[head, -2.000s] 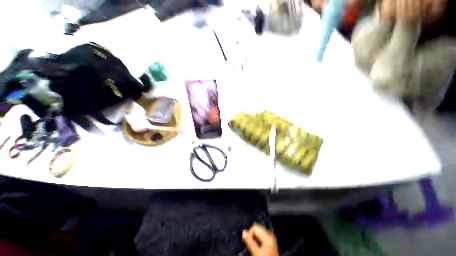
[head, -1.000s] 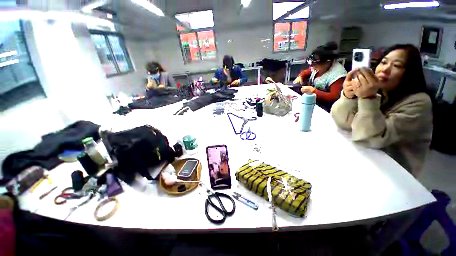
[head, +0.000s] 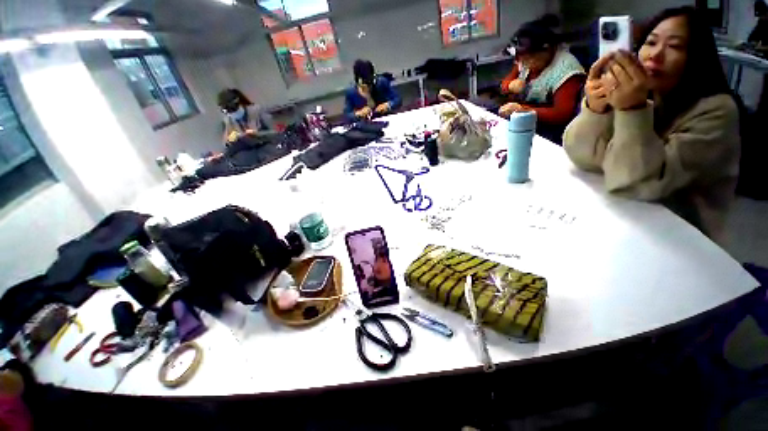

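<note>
My left hand is not in view. A tiny skin-toned patch at the bottom edge may be my right hand (head: 480, 428); it is too cut off to tell its state. Nearest on the table stands a dark smartphone (head: 371, 266), its lit screen showing a person. Black-handled scissors (head: 382, 340) lie below it, with slim light blue snips (head: 428, 321) to their right. A yellow-green bundle with black stripes (head: 505, 305) lies further right, and a white tape strip (head: 477, 324) runs over it to the table edge. The garment cannot be made out.
The white table (head: 278, 366) curves across. A basket (head: 296, 313) holds a grey device and a pinkish ball. A tan tape roll (head: 181, 364), a black bag (head: 226, 252) and a green-and-clear cup (head: 315, 230) lie left. A blue bottle (head: 520, 147) and a person holding a phone (head: 653, 126) are right.
The view has lifted from the lap to the room, then tipped down and tilted slightly. The hand seen over the dark cloth two seconds ago has dropped almost wholly out of the picture.
</note>
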